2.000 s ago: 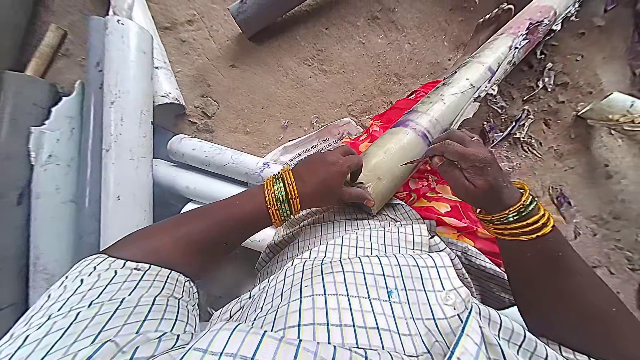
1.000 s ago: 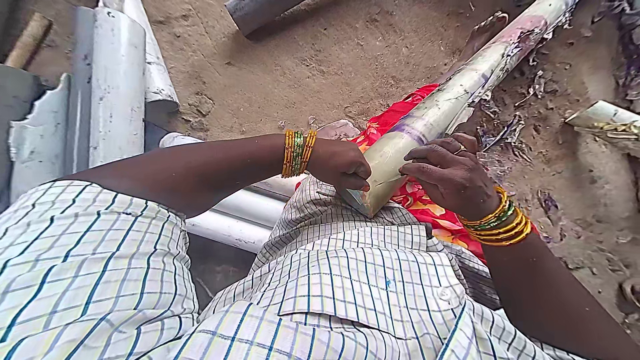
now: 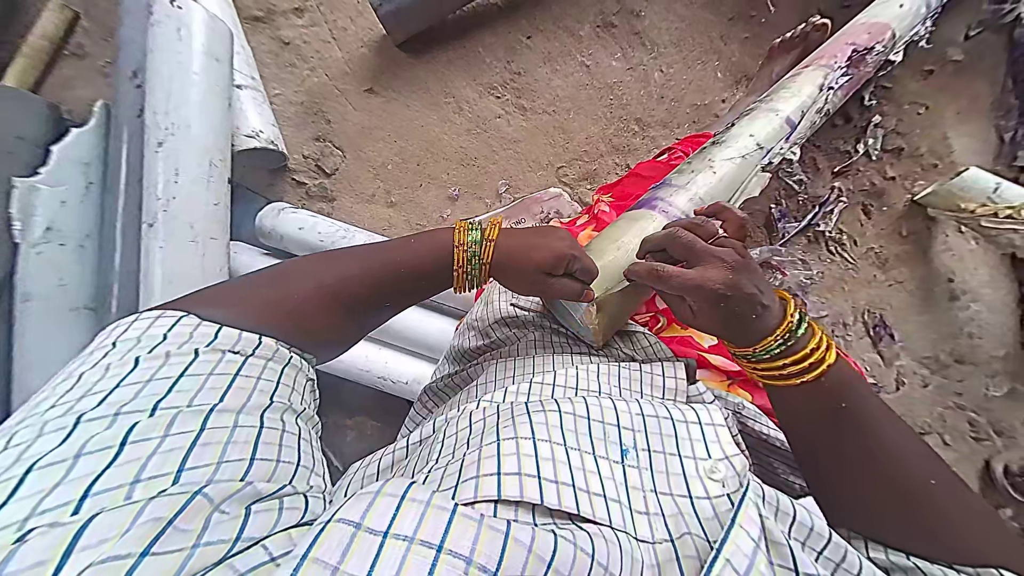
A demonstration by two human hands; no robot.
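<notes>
A long pale plastic pipe [image 3: 704,176] with peeling, purple-stained film slants from the upper right to my lap, over red floral cloth [image 3: 624,196]. My left hand [image 3: 548,264] is closed at the left side of the pipe's near end, its fingers curled on the edge or on film there. On the right, my right hand [image 3: 700,272] pinches at the same end with bent fingers, where a translucent flap [image 3: 620,314] hangs below. Whether the flap is film or part of the pipe I cannot tell. Several bangles circle each wrist.
Grey and white pipes [image 3: 188,152] stand at the left, with more white pipes [image 3: 320,232] lying beside my left forearm. A dark pipe [image 3: 416,16] lies at the top. Torn film scraps [image 3: 816,216] and a pipe piece [image 3: 980,192] lie on the dirt at right. A bare foot [image 3: 792,48] is behind the pipe.
My left hand has closed at the pipe's end, where its fingers were more spread two seconds ago. The flap at that end shows more now. My right hand has shifted slightly toward the end.
</notes>
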